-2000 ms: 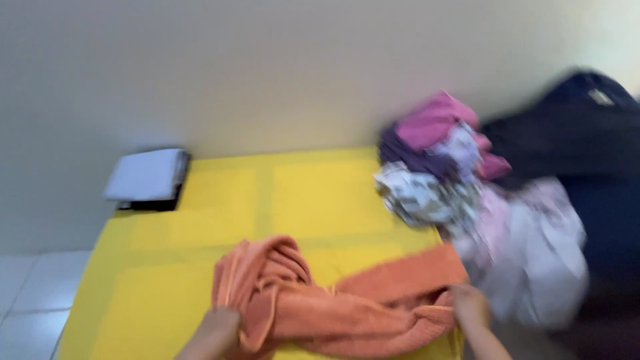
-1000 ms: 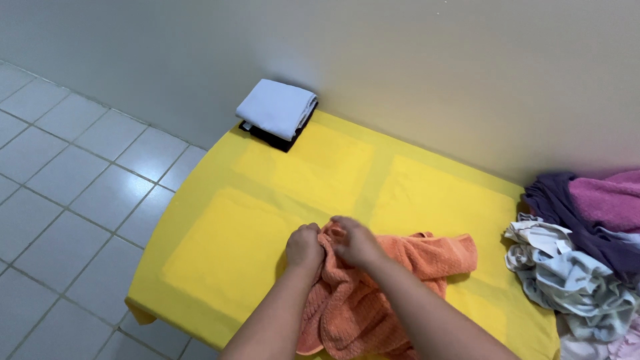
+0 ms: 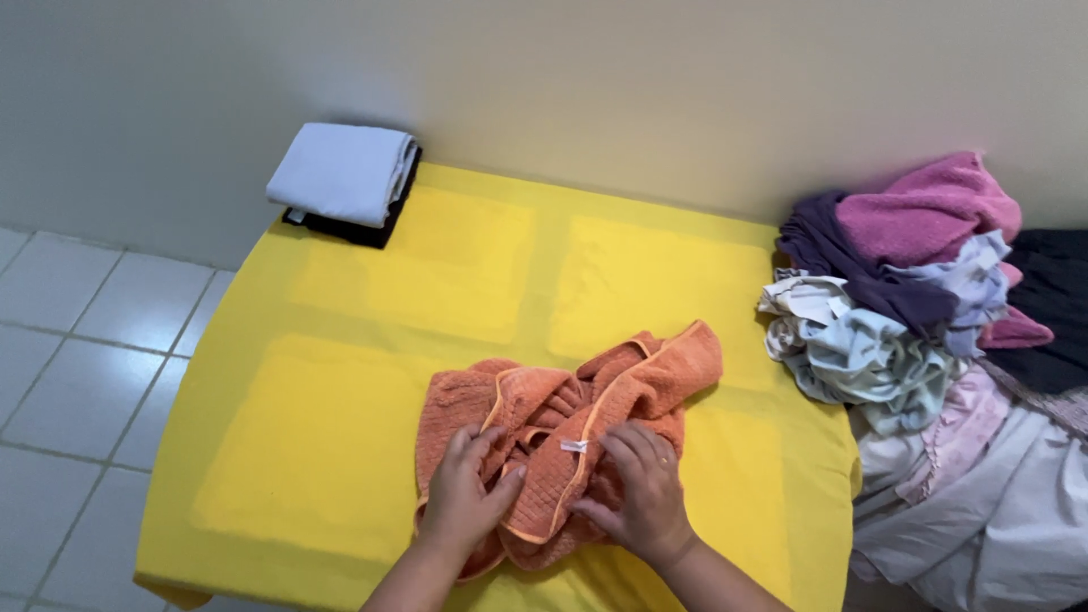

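An orange towel (image 3: 544, 408) with a light orange edging lies crumpled on a yellow cloth-covered table (image 3: 340, 442). A small white tag shows near its middle. My left hand (image 3: 467, 493) is at the towel's left part, thumb and fingers around a fold of it. At the right, my right hand (image 3: 642, 493) touches the towel beside the tag, fingers curved and thumb apart; whether it grips the fabric is hard to tell.
Folded white cloth (image 3: 344, 174) lies on folded black cloth (image 3: 387, 231) at the table's back left corner, by the wall. A heap of clothes with a pink towel (image 3: 926, 212) sits at the right, beside white fabric (image 3: 1003, 518). Tiled floor (image 3: 76, 399) shows at left.
My hands were close together on the towel one second ago and are now apart. The towel has been spread more to the left and right. The view has turned.
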